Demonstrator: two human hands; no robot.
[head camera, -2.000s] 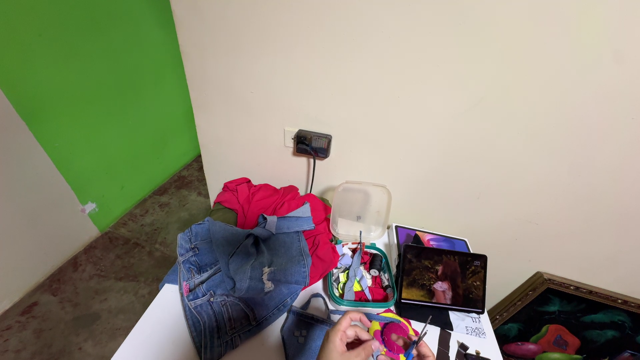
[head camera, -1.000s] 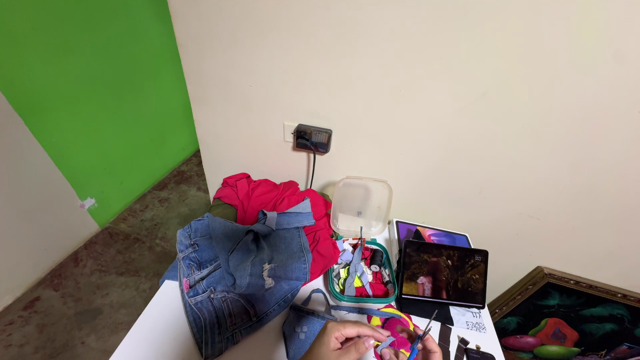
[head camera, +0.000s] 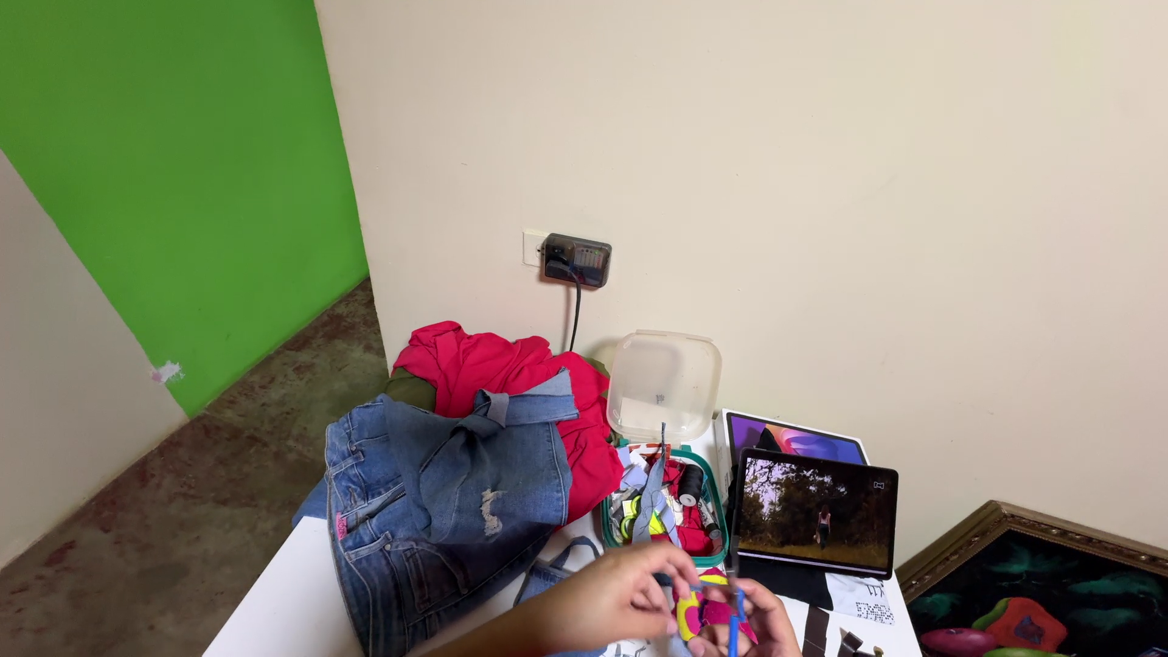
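Note:
Low in the head view, my left hand (head camera: 630, 593) pinches a narrow strip of blue denim (head camera: 671, 580) between its fingers. Close on its right, my right hand (head camera: 762, 620) holds blue-handled scissors (head camera: 734, 620), whose blades point up. A pink and yellow patterned cloth (head camera: 698, 607) lies between and below the two hands. Just behind them sits a green-rimmed container (head camera: 725, 538) with fabric scraps and a black thread spool (head camera: 691, 484). A small denim piece with a strap (head camera: 547, 579) lies beside my left wrist, partly hidden by the forearm.
Blue jeans (head camera: 456, 493) and red cloth (head camera: 584, 456) are heaped on the white table (head camera: 283, 584) at left. A clear plastic lid (head camera: 664, 383) leans on the wall. A tablet (head camera: 815, 511) stands before a box (head camera: 821, 436). A framed picture (head camera: 1022, 584) is at right.
The scissors have turned more upright in my right hand. My left hand has moved slightly, and the denim strip now shows between the hands. The picture on the tablet's screen has changed.

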